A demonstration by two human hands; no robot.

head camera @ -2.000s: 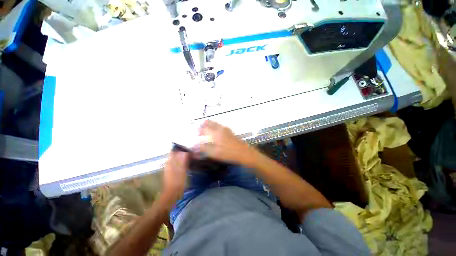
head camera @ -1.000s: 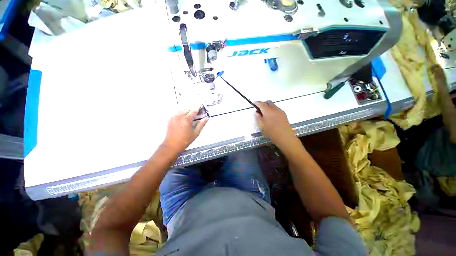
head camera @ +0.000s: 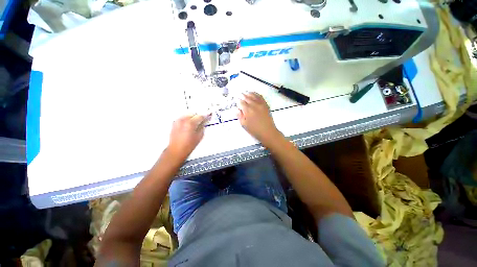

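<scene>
The long screwdriver with a black handle lies on the machine bed, its thin shaft pointing up-left toward the needle area. My left hand rests on the bed at the front left of the needle area, fingertips together at a small metal piece too washed out to make out. My right hand is just right of the needle area, fingers bent toward the small metal parts below the needle; whether it holds anything cannot be seen. The white machine head marked JACK stands behind.
A green-handled screwdriver lies beside the parts tray at the right. A ruler strip runs along the table's front edge. Yellow fabric is heaped at lower right. The control panel is on the machine head.
The screwdriver has left my right hand and now lies on the bed. My right hand has moved left to the needle area. My left hand stays near the same spot.
</scene>
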